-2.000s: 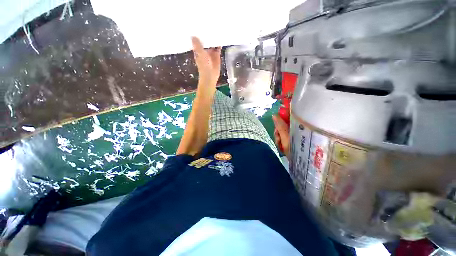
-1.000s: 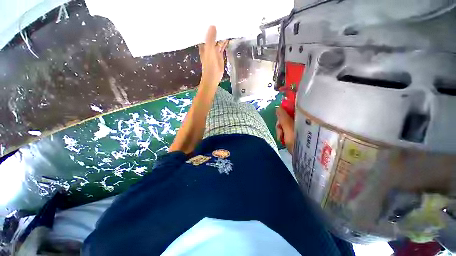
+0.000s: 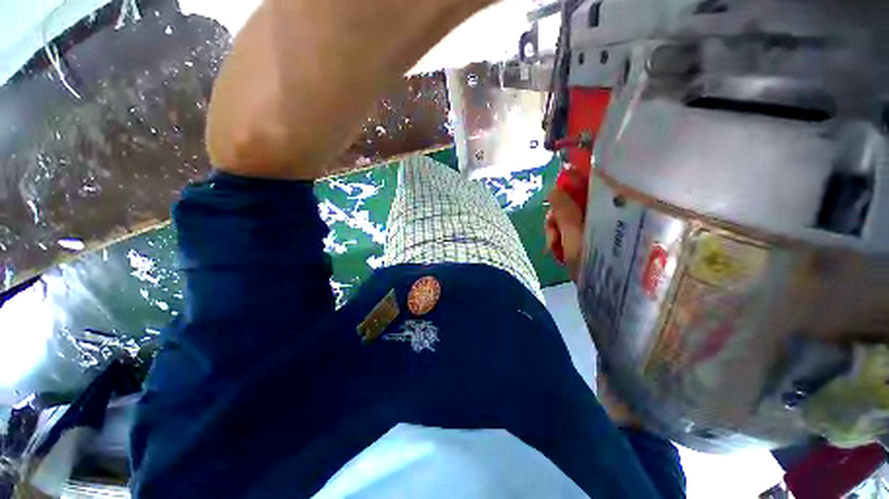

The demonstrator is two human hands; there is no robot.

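The straight knife cutting machine (image 3: pixel 682 273) fills the right side, its grey motor body close to the camera. My right hand (image 3: pixel 565 224) is partly hidden behind the motor and is closed on the red handle (image 3: pixel 573 187). The shiny metal base plate (image 3: pixel 502 136) shows left of the motor, beside the table edge. White fabric (image 3: pixel 458 49) lies at the top, overexposed. My left forearm reaches up across the top centre; my left hand is out of the picture past the top edge.
The dark worn table (image 3: pixel 107 136) with white specks is at the left. A green surface (image 3: pixel 361 214) strewn with white offcuts runs below it. White material with loose threads hangs at the top left. The checked cloth (image 3: pixel 453 219) lies between table and body.
My left hand has moved up from beside the base plate and out of view, its arm now raised across the fabric. The machine has shifted slightly to the right.
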